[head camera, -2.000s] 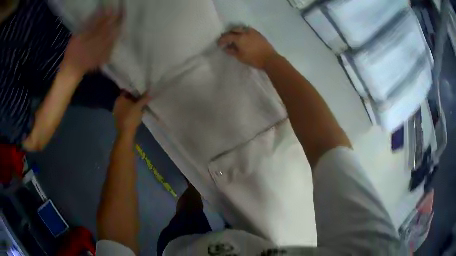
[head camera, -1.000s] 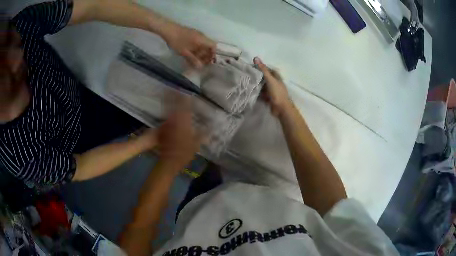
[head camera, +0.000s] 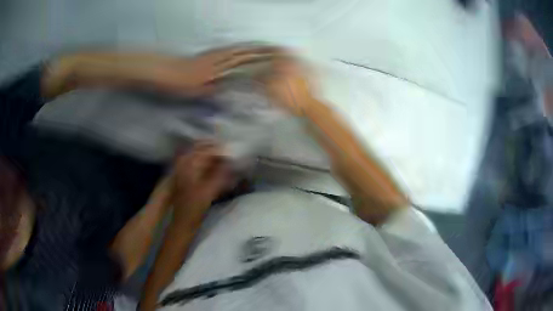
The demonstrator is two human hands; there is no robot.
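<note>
The grey-beige cloth (head camera: 136, 124), strongly blurred, lies bunched at the table's near left edge. My left hand (head camera: 203, 170) is on its near edge, close to my body, with another person's arm beside it. My right hand (head camera: 288, 79) is at the bundle's far right side, next to the other person's hand. Blur hides how the fingers of either hand lie on the cloth and how the cloth is folded.
Another person's forearm (head camera: 133, 73) reaches in from the left over the cloth. The off-white table cover (head camera: 418, 130) has a dark seam line. Blurred dark and coloured items lie beyond the table's right edge.
The long cloth was first spread out, then gathered into a folded bundle. The view has swung, and both people's hands have closed around the bundle, which now sits nearer my body.
</note>
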